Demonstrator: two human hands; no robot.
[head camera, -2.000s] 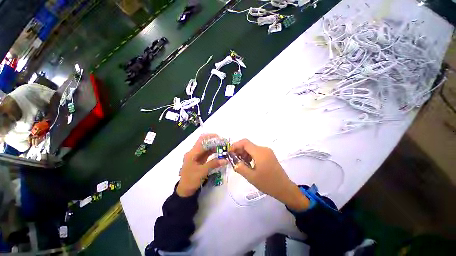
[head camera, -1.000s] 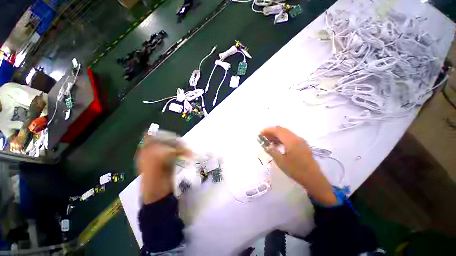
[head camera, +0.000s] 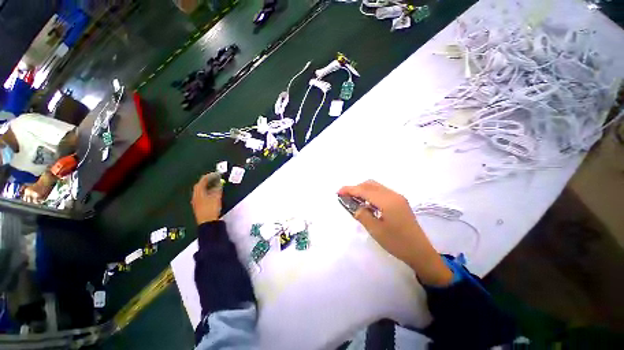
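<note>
My left hand (head camera: 207, 198) reaches over the green belt beside the table edge, its fingertips closed on a small grey-green piece (head camera: 214, 182). Two white tags (head camera: 236, 175) lie just beyond it. My right hand (head camera: 386, 219) is above the white table, fingers closed round a small dark, silvery piece (head camera: 352, 203); its exact shape is hidden. Several green circuit boards (head camera: 302, 239) with white parts lie on the table between my arms. A folded white cable (head camera: 439, 211) lies right of my right hand.
A large tangled heap of white cables (head camera: 527, 89) covers the table's far right. Wired boards (head camera: 347, 87) and white tags lie along the green belt (head camera: 171, 154). Black parts (head camera: 205, 75) lie on its far side. A person (head camera: 42, 147) works at a red-edged bench at the left.
My left hand has moved from above the table out over the belt. My right hand has parted from it and moved right. The looped white cable near the table's front is no longer visible.
</note>
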